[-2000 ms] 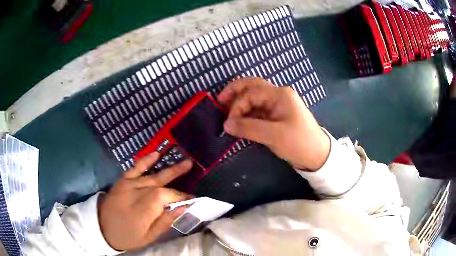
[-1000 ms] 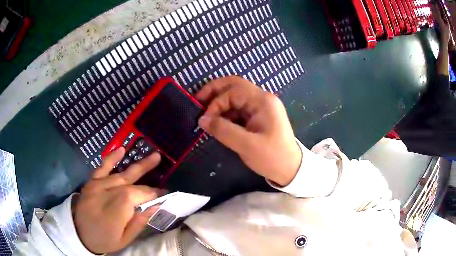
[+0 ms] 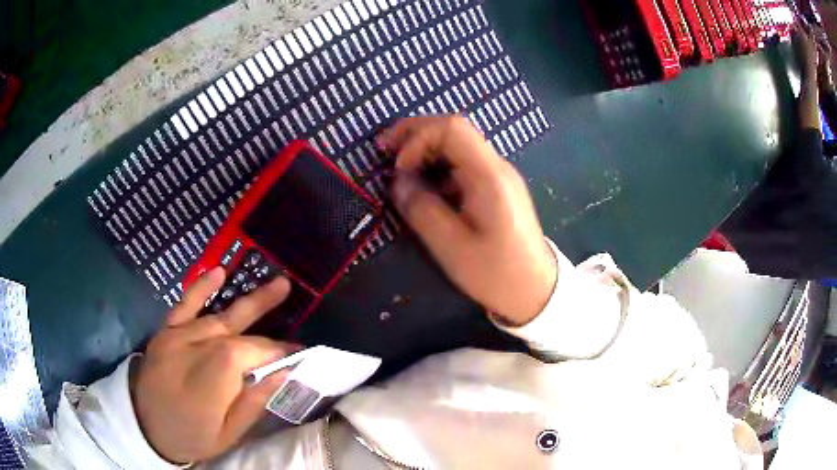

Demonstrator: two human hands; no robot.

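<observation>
A red-and-black portable radio point(image 3: 307, 216) lies tilted on the dark small-sticker sheet point(image 3: 275, 101), grille side up. A small light sticker point(image 3: 362, 226) shows at the grille's right edge. My left hand point(image 3: 206, 381) has its fingers on the radio's keys and also holds the folded white label sheet point(image 3: 344, 370), with one grey printed rectangle showing. My right hand point(image 3: 473, 216) is just right of the radio, off the grille, with thumb and forefinger slightly apart. It is a little blurred, and no thing shows in it.
A row of red-edged radios point(image 3: 688, 37) stands at the upper right. A pale worn strip point(image 3: 119, 110) curves across the upper left, with a green surface beyond. White label sheets point(image 3: 16, 367) lie at the far left edge. Another person's dark sleeve point(image 3: 771, 211) is at the right.
My right hand has come off the radio's grille and moved up and right. The light sticker at the grille edge is now uncovered. My left hand keeps its hold on the radio and sheet.
</observation>
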